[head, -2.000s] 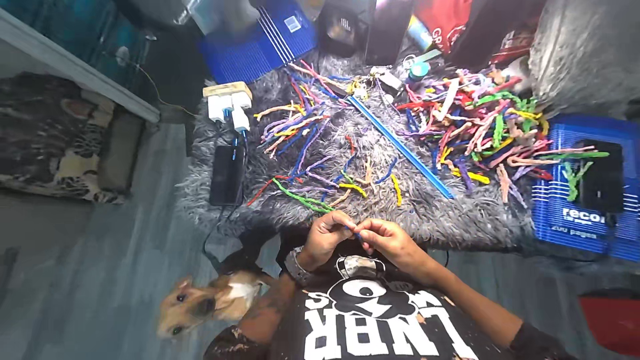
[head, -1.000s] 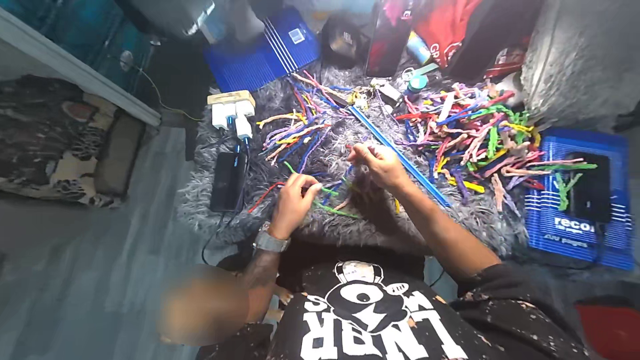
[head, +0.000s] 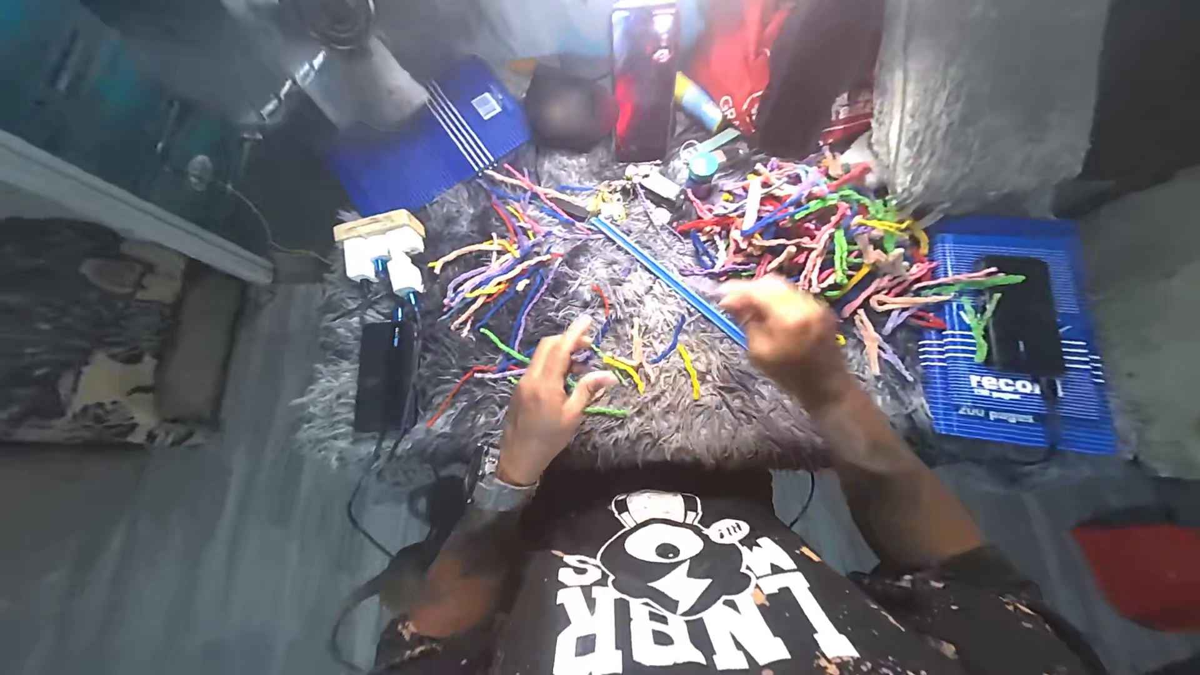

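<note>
My left hand (head: pixel 553 398), with a wristwatch on its arm, is low over the near part of a grey shaggy cover (head: pixel 731 422). Its thumb and fingers are apart, close to green and yellow twisted pieces of yarn (head: pixel 621 367). My right hand (head: pixel 783 328) is blurred and curled beside the lower end of a long blue strip (head: pixel 666 277); whether it holds anything cannot be told. A large heap of short coloured yarn pieces (head: pixel 806 234) lies beyond my right hand. A smaller spread of yarn (head: pixel 506 272) lies at the left.
A power bank or phone (head: pixel 382 375) lies at the left below a white plug block (head: pixel 380 253). At the right a black phone (head: pixel 1027 314) rests on a blue notebook (head: pixel 956 375). Another blue notebook (head: pixel 431 141), a dark upright box (head: pixel 645 84) and keys (head: pixel 656 183) are at the back.
Two seconds ago my hands were together near my chest; they have parted and reached forward over the cover. Since one second ago my right hand has moved right, toward the large heap.
</note>
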